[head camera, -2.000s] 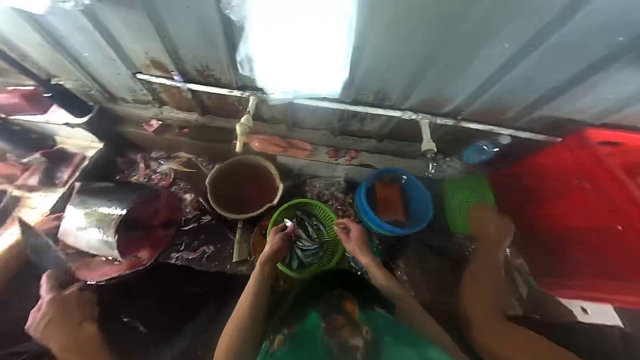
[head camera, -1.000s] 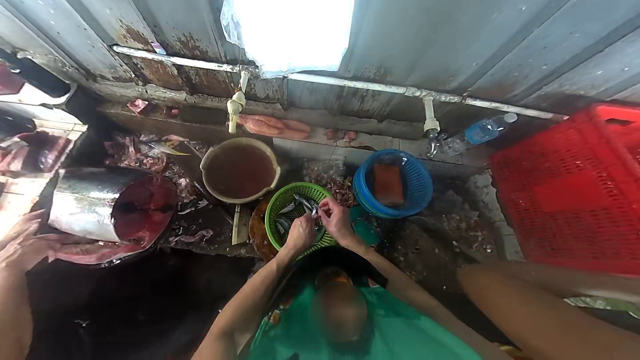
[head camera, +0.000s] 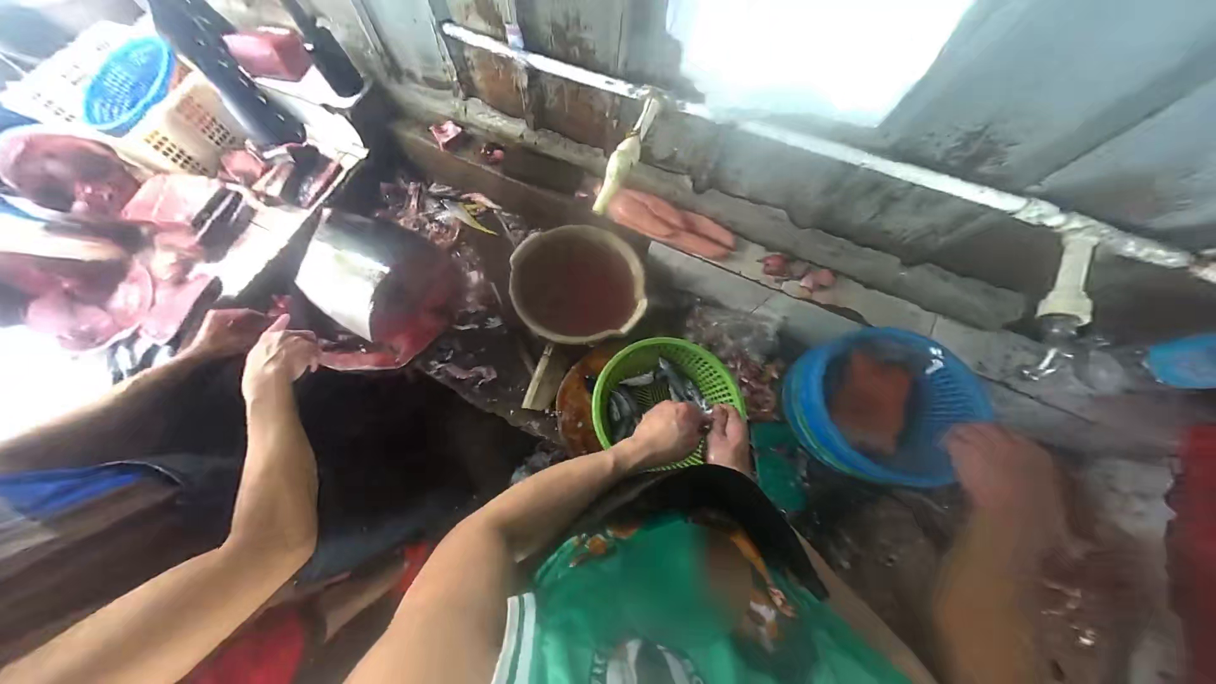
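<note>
A green plastic basket (head camera: 611, 418) holds several small silvery fish (head camera: 676, 382). My left hand (head camera: 670, 432) is over the basket's near side, its fingers bent around part of a small fish. Close against it, my right hand (head camera: 728, 439) pinches at the same fish. The fish is mostly hidden by my fingers. Behind the basket stands a round tub of reddish liquid (head camera: 578, 285), and to its right are stacked blue plastic baskets (head camera: 936, 404) with a reddish-brown block (head camera: 869, 399) inside.
A co-worker's hands (head camera: 280, 356) touch a strip beside a large cut fish section (head camera: 356, 285) at left. Another person's blurred hand (head camera: 1007, 465) is at the blue baskets. Fish scraps (head camera: 446, 214), a tap (head camera: 622, 166) and a second tap (head camera: 1066, 294) lie along the wall side.
The view has swung left. The person at right has a hand at the blue baskets; two seconds ago it was at another green basket. The left co-worker's knife, seen two seconds ago, is out of sight.
</note>
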